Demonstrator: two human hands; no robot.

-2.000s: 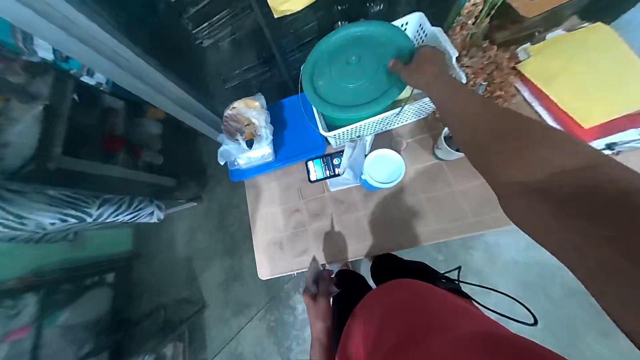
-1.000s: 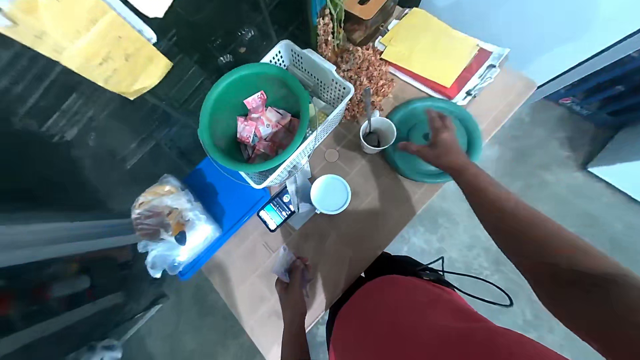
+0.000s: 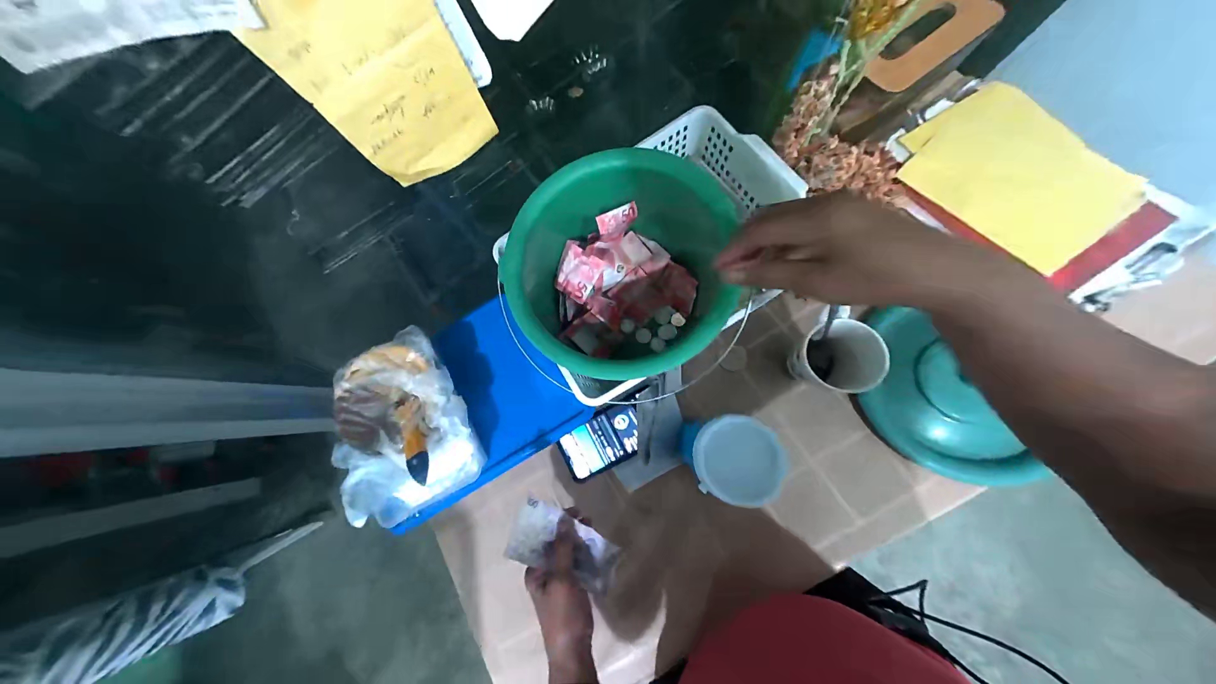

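My left hand (image 3: 560,579) holds a pale banknote (image 3: 539,527) low over the tiled table. Over the right rim of a green plastic bucket (image 3: 532,218) is my right hand (image 3: 807,247), its fingers together and nothing seen in them; whether it touches the rim I cannot tell. Red banknotes (image 3: 622,275) and several coins (image 3: 658,330) lie inside the bucket, which rests on a white plastic basket (image 3: 703,128). The bucket's green lid (image 3: 950,394) lies flat at the right, partly under my forearm. A white cup (image 3: 863,356) with a spoon stands beside it.
A smartphone (image 3: 600,443) and a white-lidded blue tub (image 3: 740,461) are on the tiles. A bag of bread (image 3: 404,423) sits on a blue board (image 3: 494,380). Yellow paper on clipboards (image 3: 1021,180) and dried flowers (image 3: 836,152) are at the back right.
The lid was on the bucket at first, under my right hand, then lay on the table at the right. My right hand has since moved from the lid back to the bucket. The view has shifted.
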